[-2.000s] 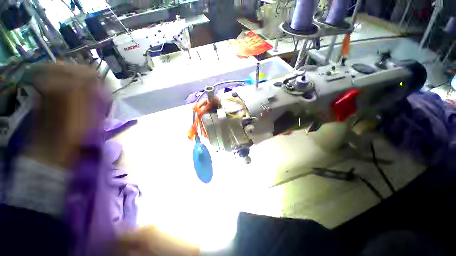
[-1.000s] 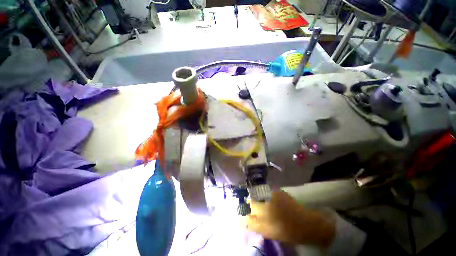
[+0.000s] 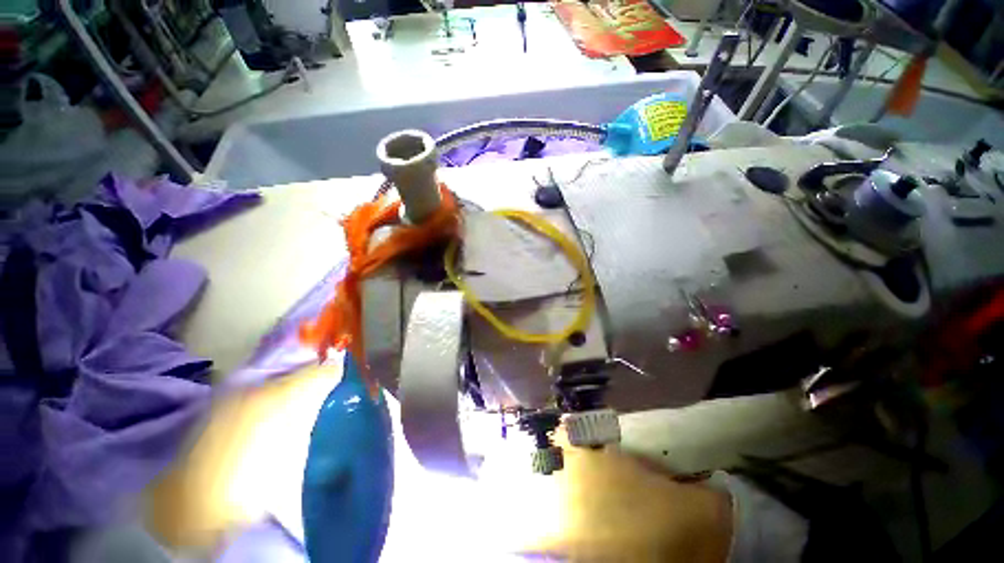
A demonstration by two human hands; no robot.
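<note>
The off-white sewing machine head (image 3: 650,253) reaches in from the right, with ribbed tension knobs (image 3: 592,427) on its front. A blue oval (image 3: 348,473) hangs from its left end below an orange cloth strip (image 3: 380,247). My left hand (image 3: 237,451) is blurred and overexposed at the machine's left, partly behind the blue oval. Purple cloth (image 3: 303,324) shows beside it. My right hand (image 3: 639,506) is below the knobs, its fingers lost in glare. The needle area is hidden by glare and the head. I cannot tell what either hand holds.
Purple garment pieces (image 3: 99,341) are heaped on the table at the left. A white trough (image 3: 297,143) runs along the back, and a blue bottle with a yellow label (image 3: 650,123) lies behind the head. A yellow band (image 3: 589,291) and pink pins (image 3: 705,328) are on the head.
The view has moved in close to the machine head. My left hand, unseen one second ago, is now left of the needle area. My right hand remains under the knobs, slightly lower.
</note>
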